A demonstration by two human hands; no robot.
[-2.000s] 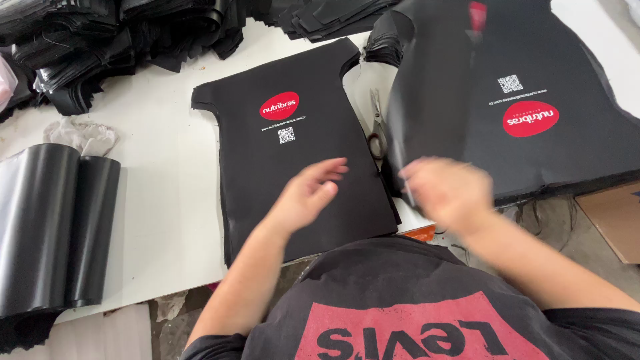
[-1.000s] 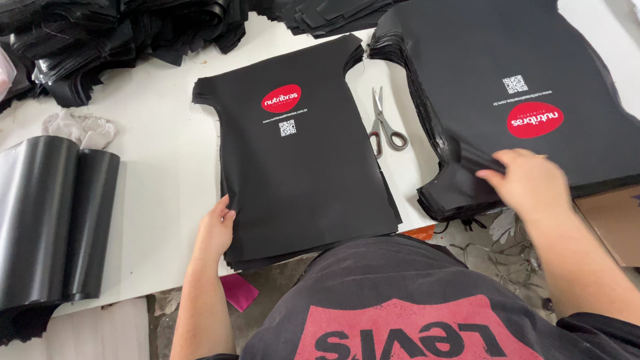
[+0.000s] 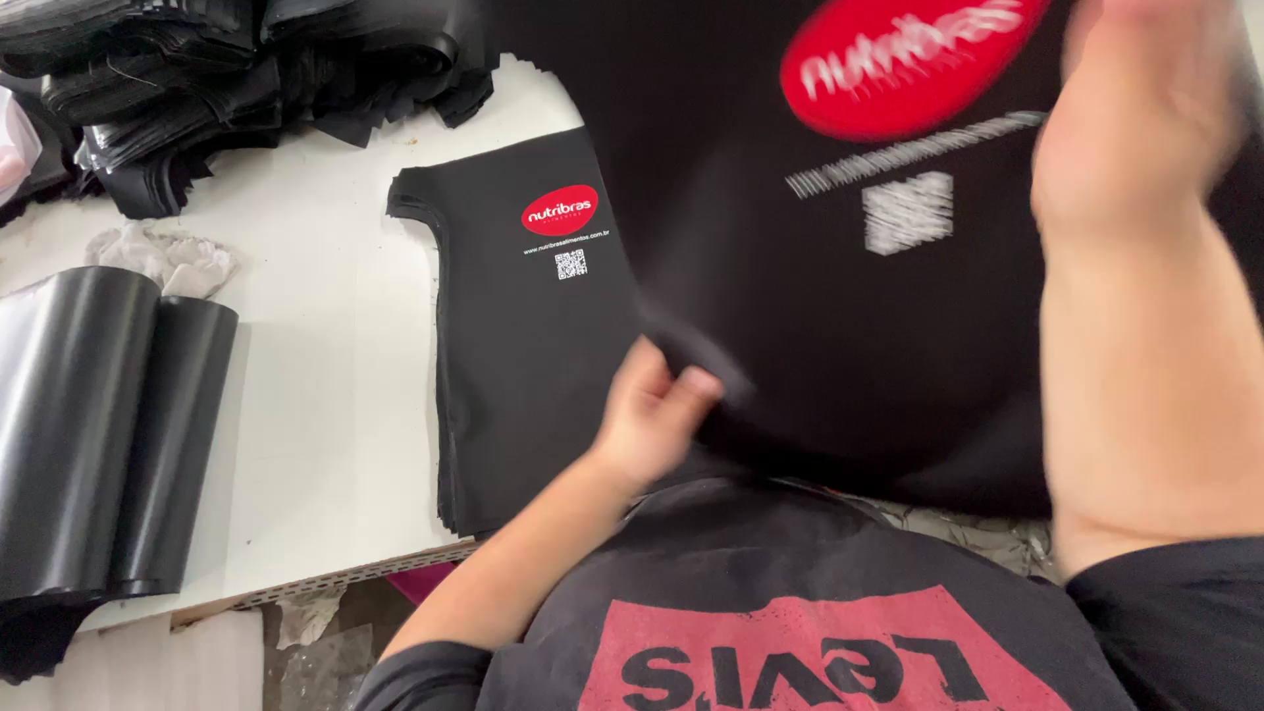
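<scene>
A black fabric panel (image 3: 839, 326) with a red oval print is held up between my hands, blurred by motion. My left hand (image 3: 657, 410) pinches its lower left edge between thumb and fingers. At the upper right, my right hand (image 3: 1145, 118) is raised at the panel's other side; blur and the frame edge hide its fingertips. Behind the lifted panel, a stack of cut black panels (image 3: 523, 346) with the same red print lies on the white table, its right part covered. The scissors and the right-hand stack are hidden.
Two black rolls of sheet material (image 3: 69, 434) stand at the table's left side, near a crumpled pale cloth (image 3: 163, 259). Piles of cut black pieces (image 3: 286, 89) cover the back left. The white table's (image 3: 316, 444) front edge runs close to my body.
A panel with its print now upright is raised between my hands. My left hand has moved right from the left stack's edge, and my right hand has gone up from the right stack.
</scene>
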